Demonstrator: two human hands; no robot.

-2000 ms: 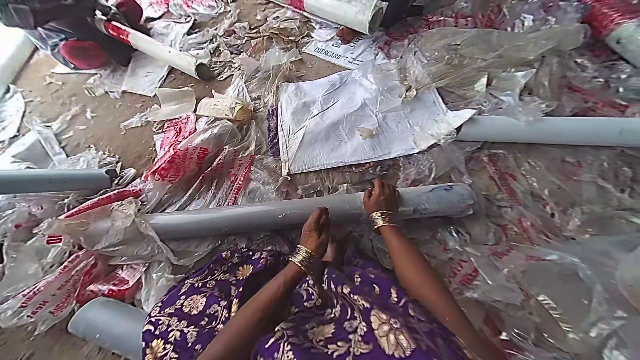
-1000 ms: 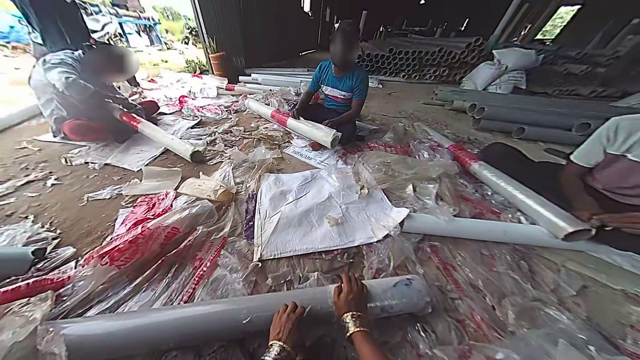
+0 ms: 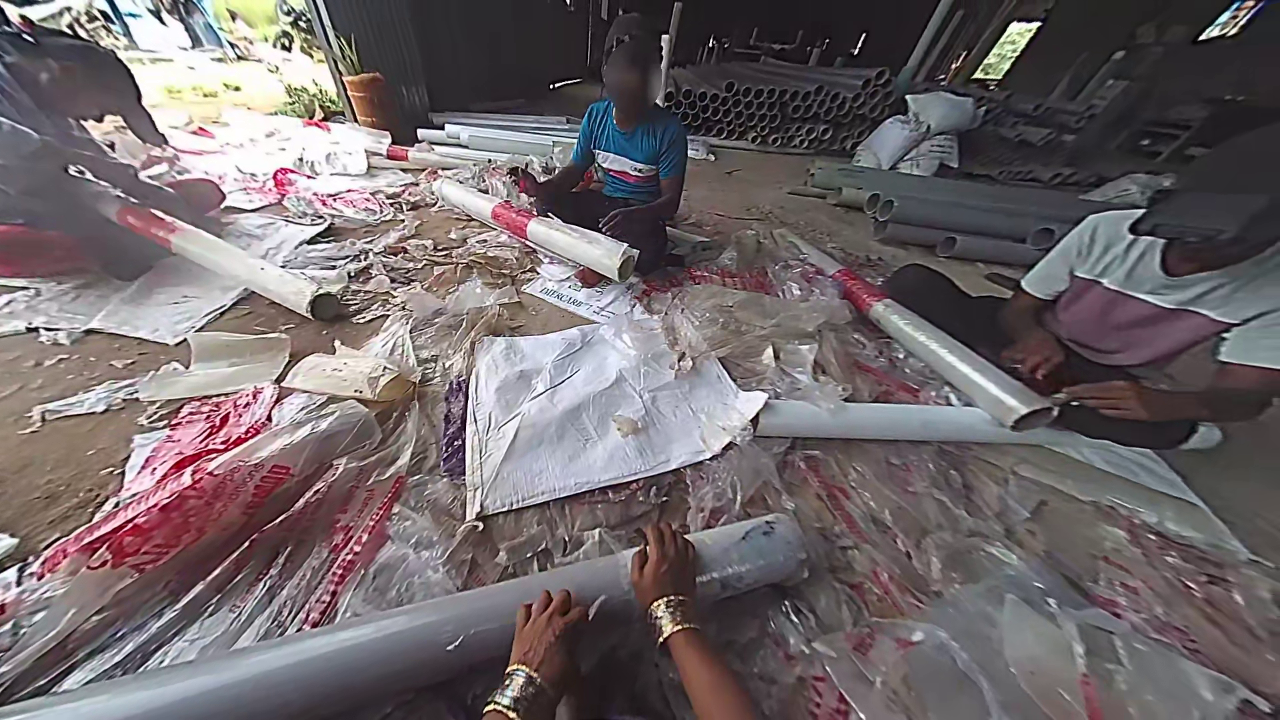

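Note:
A thick grey pipe (image 3: 400,640) lies slantwise across the lower part of the view, its dark-smudged right end on crumpled clear plastic. My left hand (image 3: 545,632) rests on the pipe's near side with the fingers bent over it; gold-coloured bangles circle the wrist. Further right, my right hand (image 3: 664,567) lies over the top of the same pipe, fingers curled onto its far side, with bangles on that wrist too. Just beyond the pipe a white woven sheet (image 3: 600,420) is spread on the plastic, a small scrap on top of it.
Red-printed plastic film (image 3: 200,480) heaps at left. Three people sit around, each by a pipe with a red band: left pipe (image 3: 240,265), middle pipe (image 3: 540,230), right pipe (image 3: 940,350). A pale pipe (image 3: 890,422) lies beyond the sheet's right edge. Stacked pipes (image 3: 780,105) stand behind.
The view has tilted up, bringing the seated people into sight. Both my hands stay on the grey pipe. The person at left leans further forward than one second ago.

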